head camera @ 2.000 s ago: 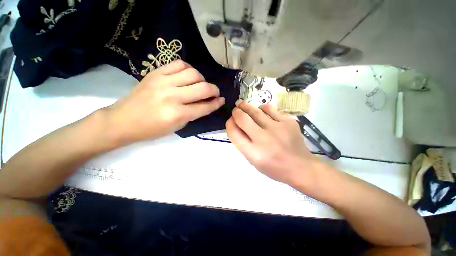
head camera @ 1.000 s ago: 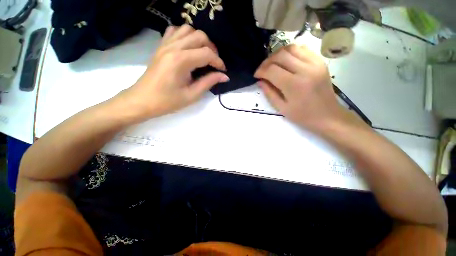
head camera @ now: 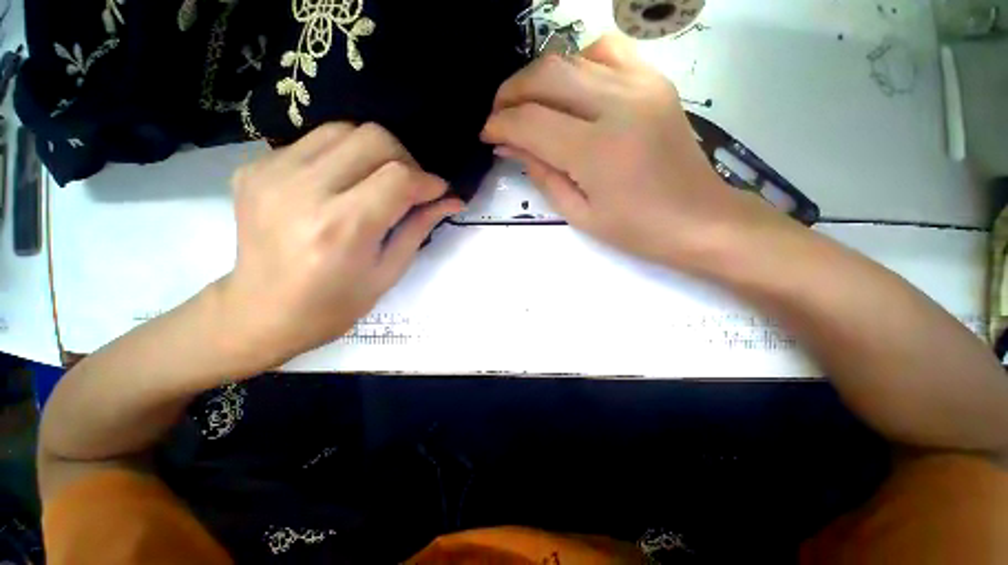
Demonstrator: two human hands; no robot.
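The black embroidered garment lies bunched on the white bed, with a cream-gold flower and leaf motif on it. My left hand pinches the cloth's near edge between thumb and fingers. My right hand pinches the right edge of the cloth with its fingertips, close to the left hand. Small shiny metal parts show just above my right hand; the needle itself cannot be made out. Black thread snips lie on the bed right of my right hand, partly behind the wrist.
A cream round knob is at the top edge. A loose thread tangle and a white stick-like part are at the right. More embroidered black cloth covers the lap below the table edge. A dark flat object lies far left.
The view has shifted down, so the machine head is out of the picture. Both hands stay on the cloth, and its near edge is now gathered between them, with the corner in my left fingers.
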